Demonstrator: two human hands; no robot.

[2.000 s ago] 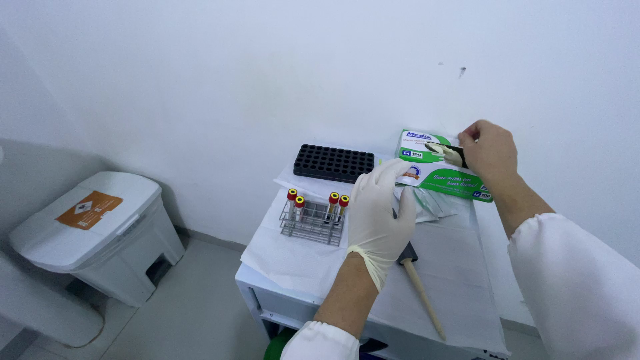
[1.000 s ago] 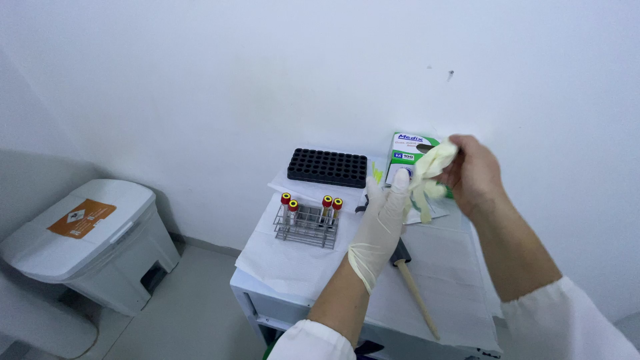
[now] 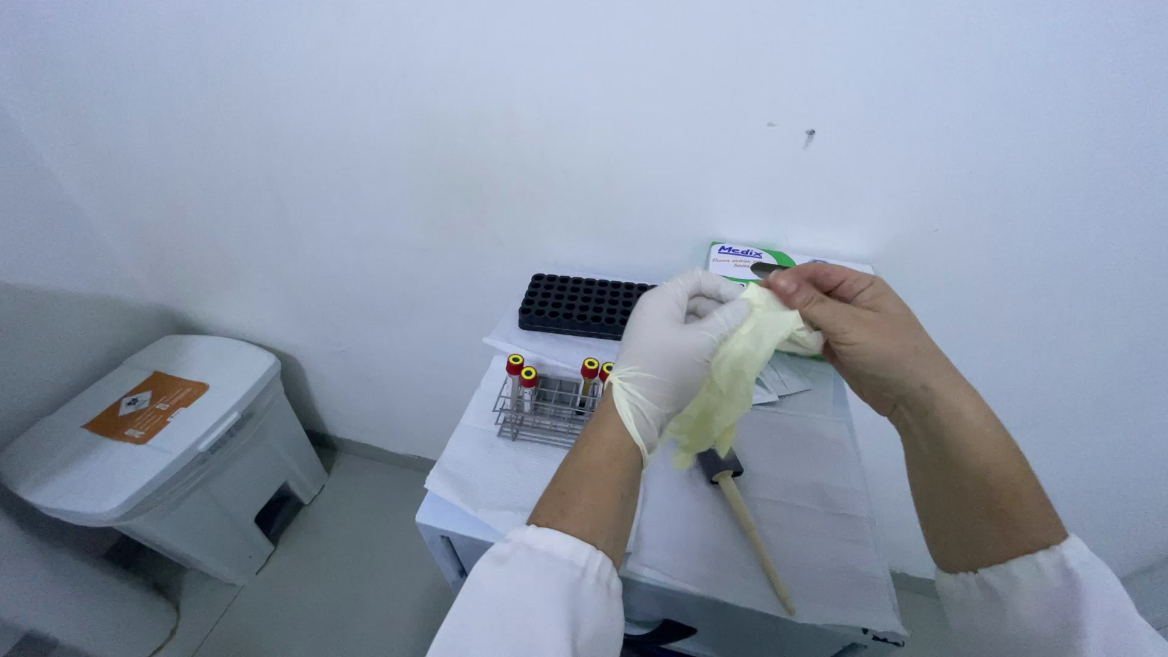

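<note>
My left hand (image 3: 680,342), in a pale latex glove, pinches the cuff of a loose yellowish latex glove (image 3: 730,383), whose fingers hang down. Bare, my right hand (image 3: 849,333) grips the other side of that cuff. Behind both hands stands a green and white glove box (image 3: 735,255), partly hidden. A wire rack (image 3: 538,424) left of my left wrist holds several red-and-yellow-capped tubes (image 3: 515,367). Beyond it lies a black multi-hole tube block (image 3: 584,306). Below the hanging glove is a tool with a dark head and wooden handle (image 3: 756,543).
White paper (image 3: 776,493) covers the small cabinet top, and flat white packets (image 3: 789,376) lie near the glove box. A white lidded pedal bin (image 3: 219,465) with an orange label stands on the floor at left. The wall rises just behind the cabinet.
Two seconds ago my right hand was at the glove box; one second ago it held the loose glove beside my left hand. Now both hands hold the glove, its fingers hanging down.
</note>
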